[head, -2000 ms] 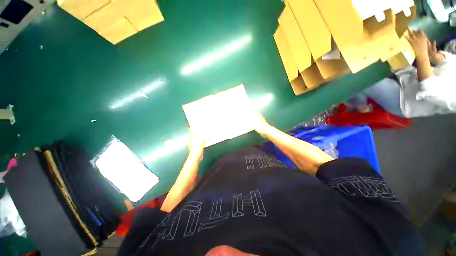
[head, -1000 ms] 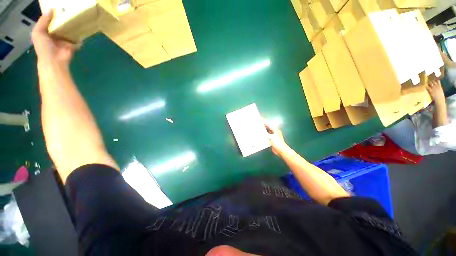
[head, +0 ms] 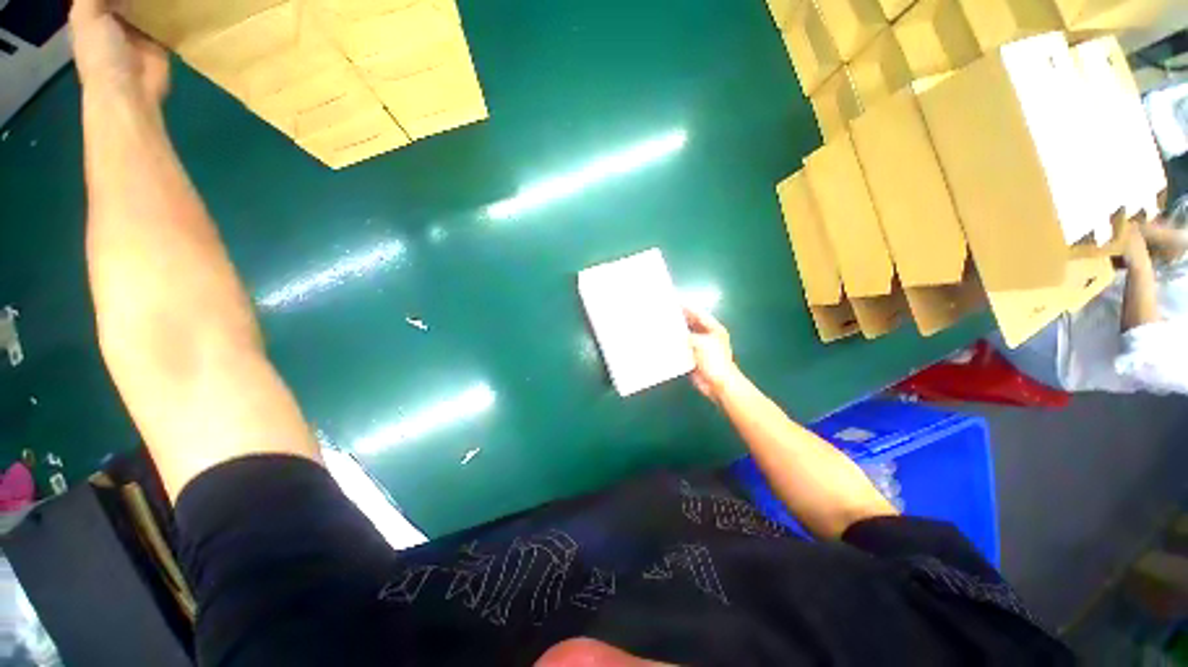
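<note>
A closed box (head: pixel 636 322) with a whitish top lies low over the green bench in front of me. My right hand (head: pixel 707 352) grips its right edge. My left hand (head: pixel 120 55) is stretched to the top left corner, against the outer side of the stack of finished boxes (head: pixel 378 65). Its fingers are partly cut off by the frame's edge, so I cannot tell if it still grips a box.
A stack of open boxes (head: pixel 899 196) stands at the upper right. A blue bin (head: pixel 958 476) with clear pieces is at the lower right. A white sheet (head: pixel 371 498) lies partly behind my left arm. Another person's arm (head: pixel 1141 280) is at the right.
My left arm swung from the centre box to the stack at the upper left, carrying a box a second ago. My right hand has stayed on the centre box, now seen narrower.
</note>
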